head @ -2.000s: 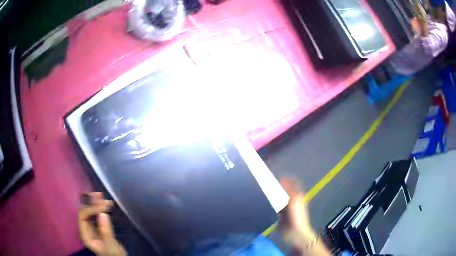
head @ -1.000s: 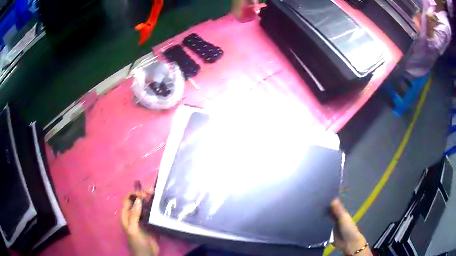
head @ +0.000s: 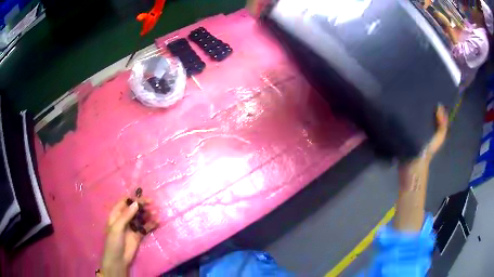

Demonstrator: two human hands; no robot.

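Observation:
A dark grey tablet back cover on a stack of covers is at the upper right, blurred. My right hand is at its near right edge with the arm stretched out; the fingers are partly hidden, and the hand holds the cover's edge. My left hand is low over the left part of the pink bench, holding a cluster of small black lens pieces between thumb and fingers.
A clear lined bowl with dark discs and black parts trays lie at the bench's far edge. Black-and-white stacks stand at left. An orange tool hangs beyond. A person's sleeve shows upper right.
The cover has moved from in front of me to the upper right with my right hand, onto the stack there. My left hand has let go of its edge and still holds the lens pieces.

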